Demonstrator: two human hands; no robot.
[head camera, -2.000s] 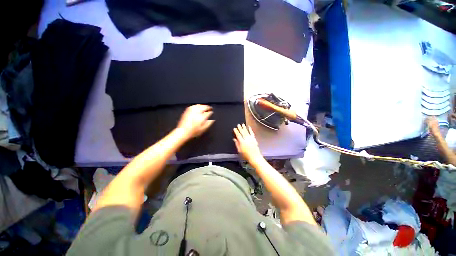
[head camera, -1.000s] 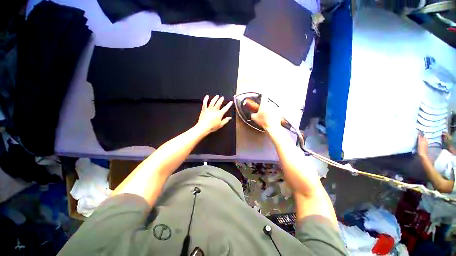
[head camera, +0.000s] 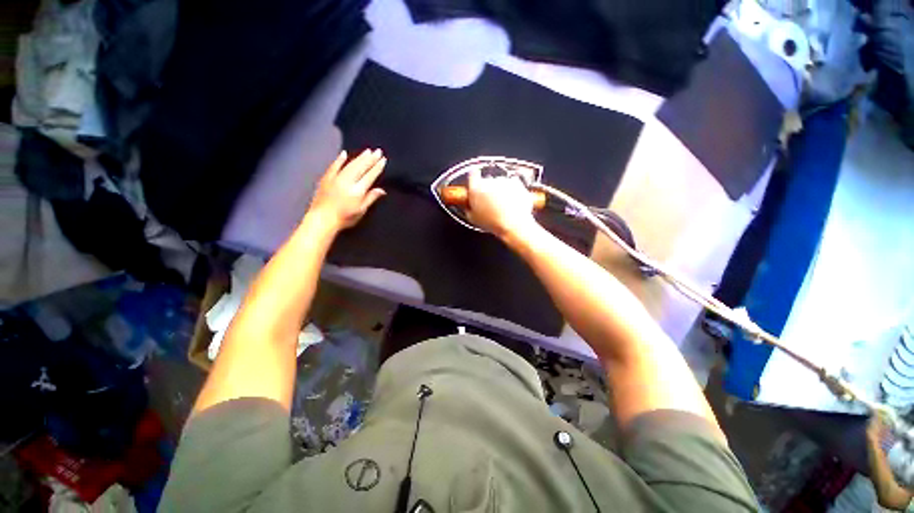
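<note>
A black garment panel (head camera: 441, 255) lies opened on the pale padded table (head camera: 291, 170), with curved cut-outs at its edges. My right hand (head camera: 501, 203) is closed on the handle of the steam iron (head camera: 489, 180), which rests on the middle of the panel with its tip pointing left. My left hand (head camera: 347, 188) lies on the panel's left end, fingers spread, left of the iron's tip. Part of the line across the panel is hidden under the iron and hand.
A dark stack of panels (head camera: 236, 110) drapes at the left. A black pile (head camera: 601, 40) lies at the back. A flat dark piece (head camera: 727, 110) is at the right rear. The hose (head camera: 702, 298) runs right towards another person's hand (head camera: 882, 436). A box (head camera: 205, 326) is below the table.
The iron has moved left from bare table onto the panel in my right hand. My left hand has moved to the panel's left end. The view has turned, so the table appears tilted.
</note>
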